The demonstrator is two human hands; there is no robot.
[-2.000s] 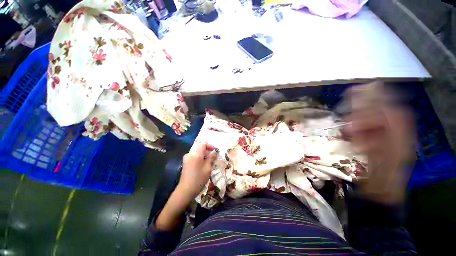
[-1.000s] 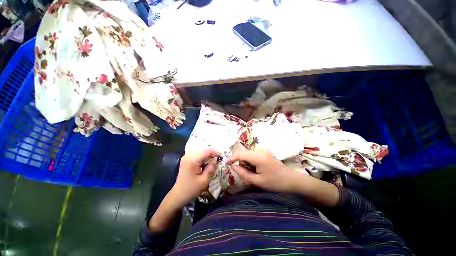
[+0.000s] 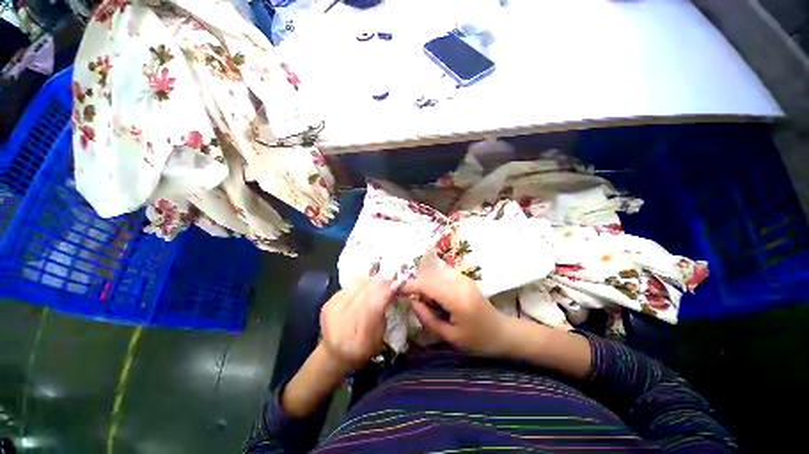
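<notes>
A cream garment with red flowers (image 3: 514, 253) lies bunched on my lap. My left hand (image 3: 359, 317) is bare and pinches a small fold of the garment at its left part. My right hand (image 3: 452, 306) is bare, with its fingertips meeting the left fingertips at the same fold. No needle or thread can be made out between the fingertips, so what the right fingers pinch is hidden.
A white table (image 3: 603, 66) stands ahead, with a smartphone (image 3: 459, 59) and small dark bits (image 3: 427, 102) on it. A floral garment pile (image 3: 177, 115) hangs over the blue crate (image 3: 66, 257) at the left. Dark cord (image 3: 302, 135) lies on the pile.
Two seconds ago my right hand was blurred, far out to the right; it came back to my left hand. Since one second ago both hands have stayed together, with the left fingers now closed over the fold.
</notes>
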